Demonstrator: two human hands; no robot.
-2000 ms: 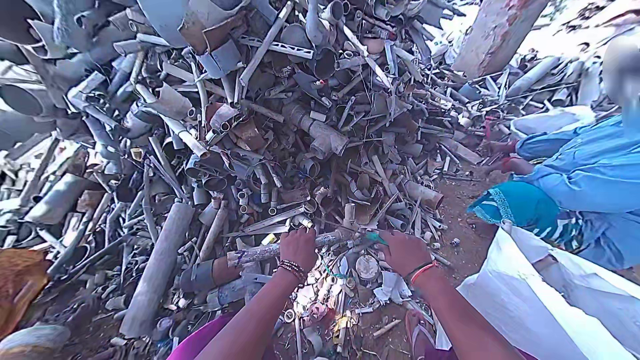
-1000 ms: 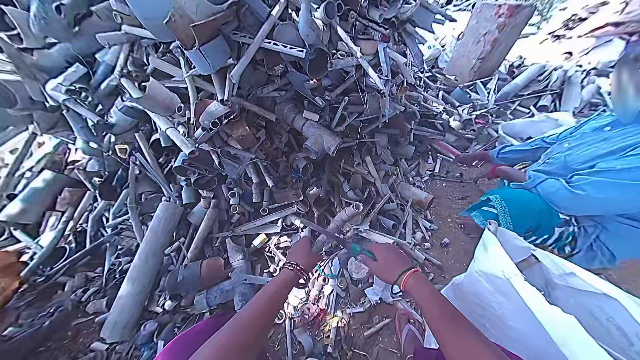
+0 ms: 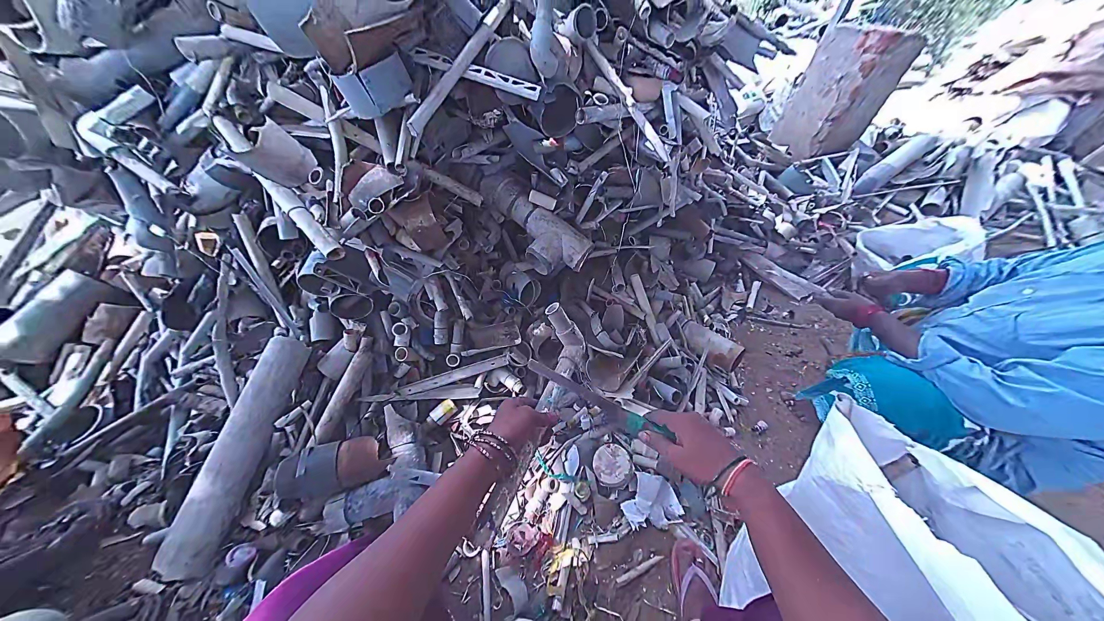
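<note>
My left hand (image 3: pixel 521 428) is closed around a grey plastic pipe piece (image 3: pixel 567 343), which stands up and away from me with its open end at the top. In my right hand (image 3: pixel 690 447) is the green handle of a long-bladed tool (image 3: pixel 580 390). Its dark blade slants up and left, crossing over or beside the pipe; whether they touch is not plain. Below my hands lie small fittings and a round pale cap (image 3: pixel 612 465).
A large heap of scrap pipes (image 3: pixel 535 233) rises ahead. A thick grey pipe (image 3: pixel 233 457) lies at left. White sacking (image 3: pixel 862 509) spreads at right, beside a person in blue (image 3: pixel 1018 345) handling a long piece. A stone block (image 3: pixel 845 90) stands behind.
The pipe in my left hand lay across between both hands two seconds ago and now points away from me. The co-worker's hands have come further into view with a long piece.
</note>
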